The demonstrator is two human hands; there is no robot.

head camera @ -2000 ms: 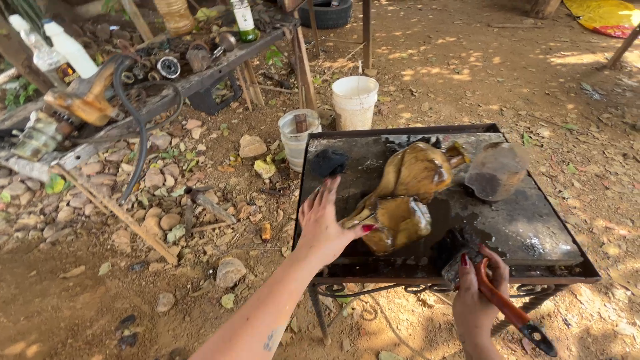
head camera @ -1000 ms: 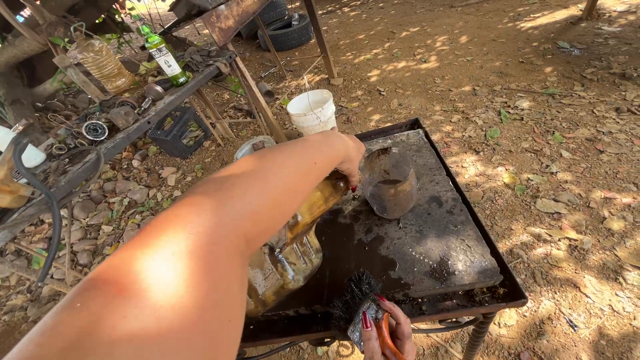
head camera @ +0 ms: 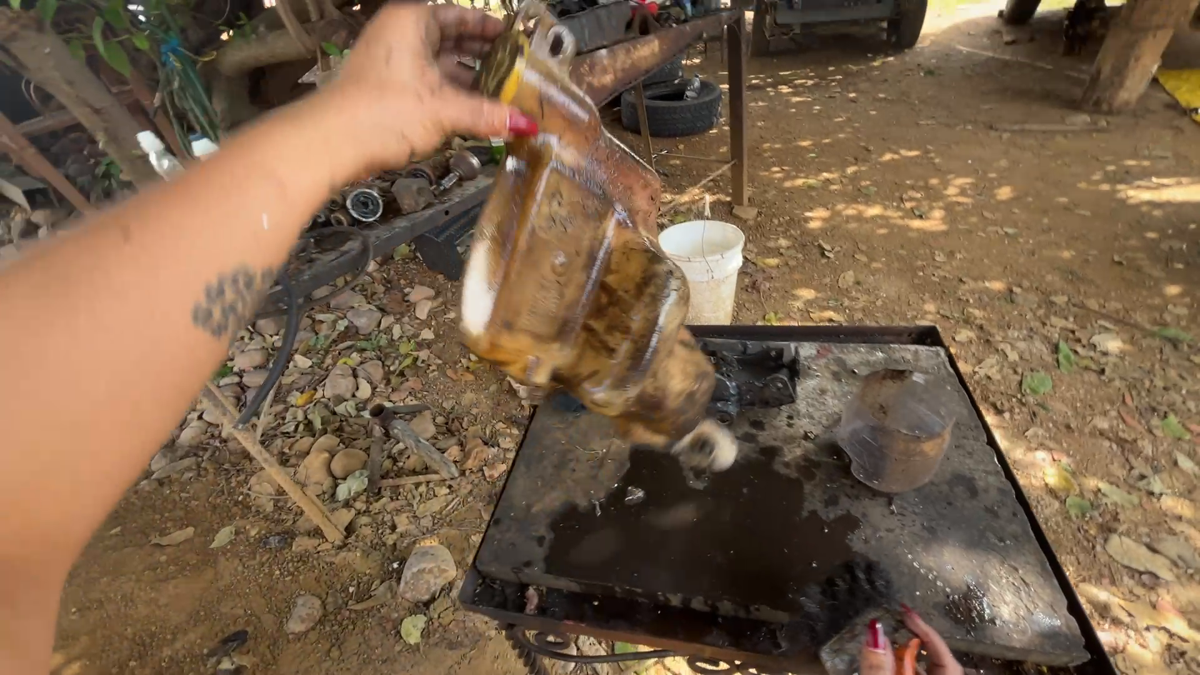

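Note:
My left hand (head camera: 412, 80) grips the upper end of a wet, brown-stained plastic container (head camera: 572, 244), raised and tilted over the left side of a metal-framed work table. A dark wet patch spreads on the slab (head camera: 712, 534) below it. Near the bottom edge, my right hand (head camera: 905, 647) holds an orange-handled brush (head camera: 848, 595) with black bristles; much of the hand and handle is cut off by the frame. A cloudy, translucent cup-like container (head camera: 897, 431) stands on the slab's right part. Behind the raised container lies a dark, greasy part (head camera: 755, 375).
A white bucket (head camera: 703, 267) stands on the ground behind the table. At the left, a rough bench (head camera: 384, 239) carries metal parts, with a black hose (head camera: 281, 361) hanging from it. Stones and leaves cover the ground below. A tire (head camera: 672, 108) lies farther back.
The brown-stained container, on the slab two seconds ago, is now lifted above it in my left hand. My right hand still holds the brush.

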